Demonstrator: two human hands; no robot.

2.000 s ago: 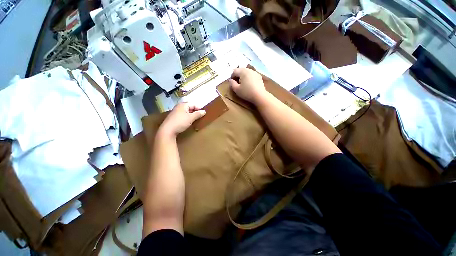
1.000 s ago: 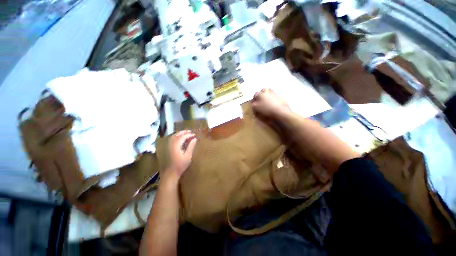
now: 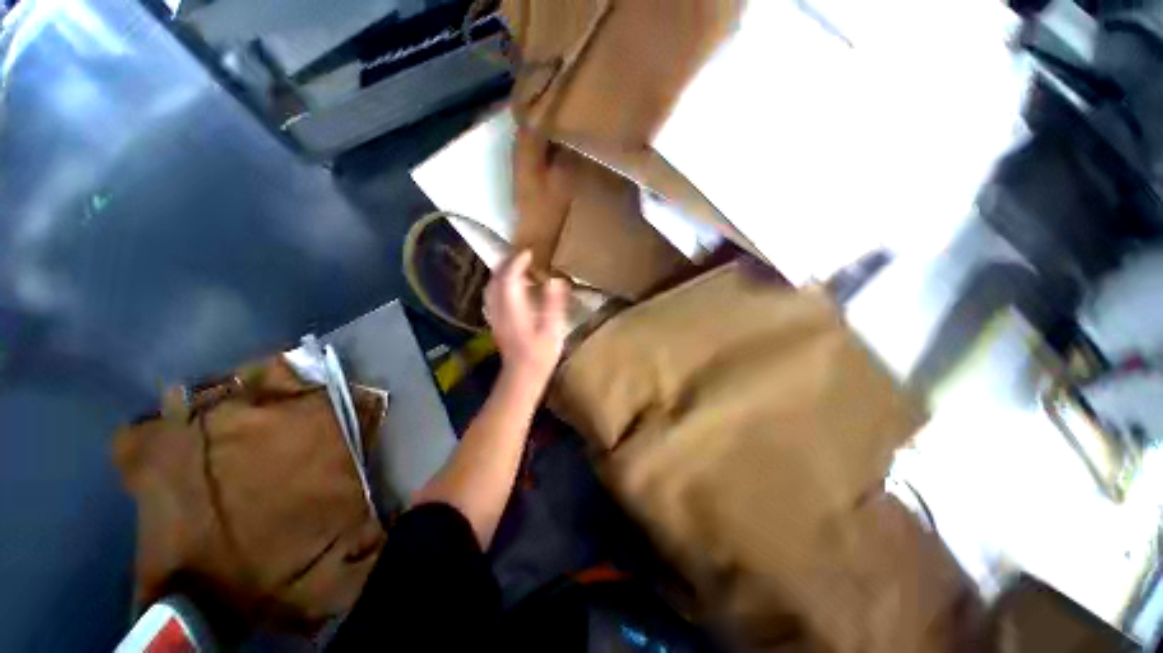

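Note:
A large tan-brown bag panel (image 3: 753,434) lies creased from the centre to the lower right, its far end cut off by the bottom edge. My left hand (image 3: 526,313) is at the panel's left corner, blurred, beside a looped brown strap (image 3: 415,255) that hangs over the table's left edge. Whether its fingers hold the strap or the panel cannot be told. My right hand is out of the picture.
White sheets (image 3: 855,140) lie on brown pieces (image 3: 625,77) above the panel. Brown pieces with a white strip (image 3: 255,478) sit lower left. Grey floor (image 3: 166,242) shows at left. Blurred machine parts (image 3: 1084,434) are at right.
The view has swung left, away from the sewing head. My left hand has moved left from the patch area to the strap loop at the table's edge. My right hand has left the picture.

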